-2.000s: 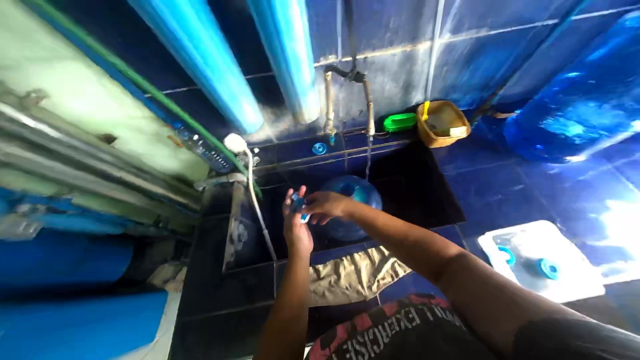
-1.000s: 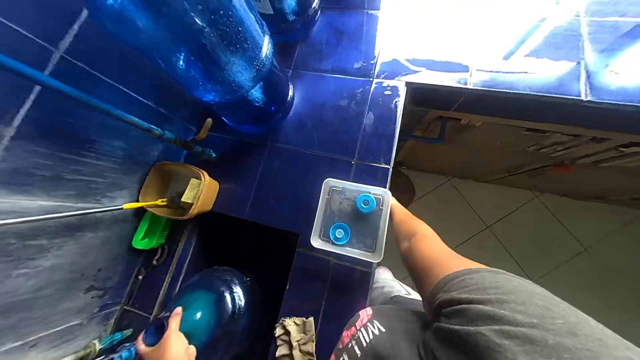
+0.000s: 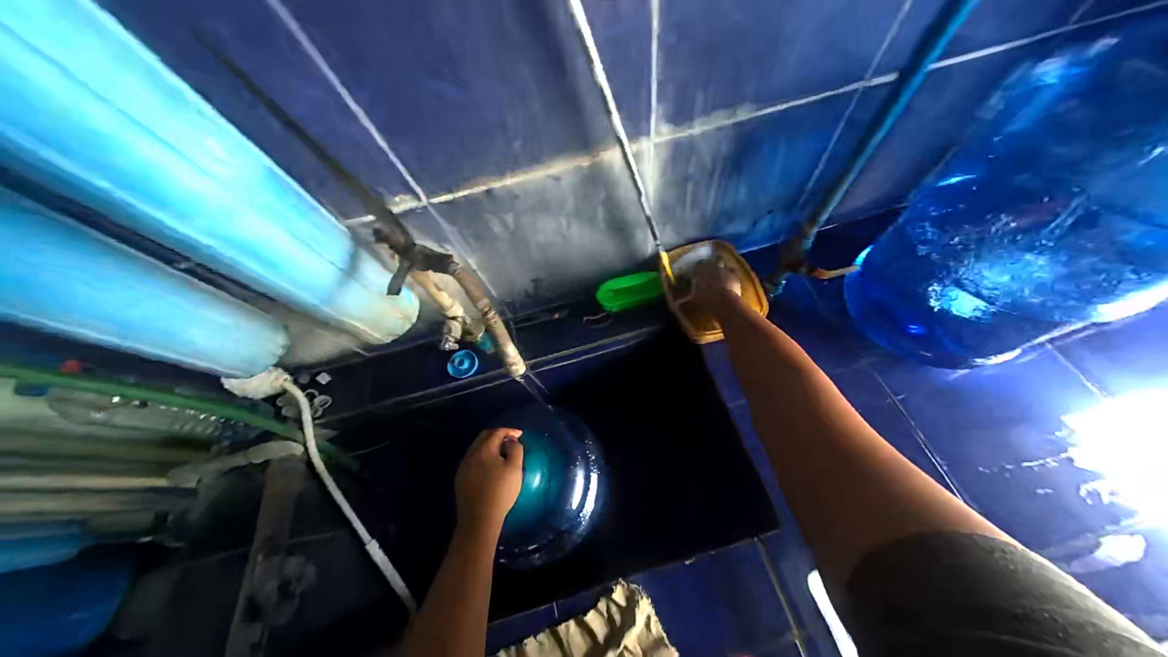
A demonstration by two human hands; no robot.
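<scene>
A round blue water jug [image 3: 570,488] sits in the dark sink basin, below the spout of an old pipe tap [image 3: 511,360]. My left hand [image 3: 491,474] is closed around the top of the jug, its fingers curled; what lies under the palm is hidden. My right hand [image 3: 714,281] reaches into a tan plastic basket [image 3: 756,297] at the basin's back right corner. A whitish thing shows beside its fingers, which are too blurred to tell their grip. A brush or rod with a yellow end [image 3: 667,267] leans in the basket.
A green plastic tray [image 3: 630,292] lies left of the basket, and a blue cap [image 3: 463,364] on the ledge behind the basin. Large blue bottles [image 3: 1013,228] stand at right. A white hose [image 3: 338,493] hangs at left. Tan cloth [image 3: 607,630] lies on the near edge.
My right hand has gone from the clear plastic box with blue caps to the inside of the tan basket. My left hand stays at the jug. The view has swung back to the basin.
</scene>
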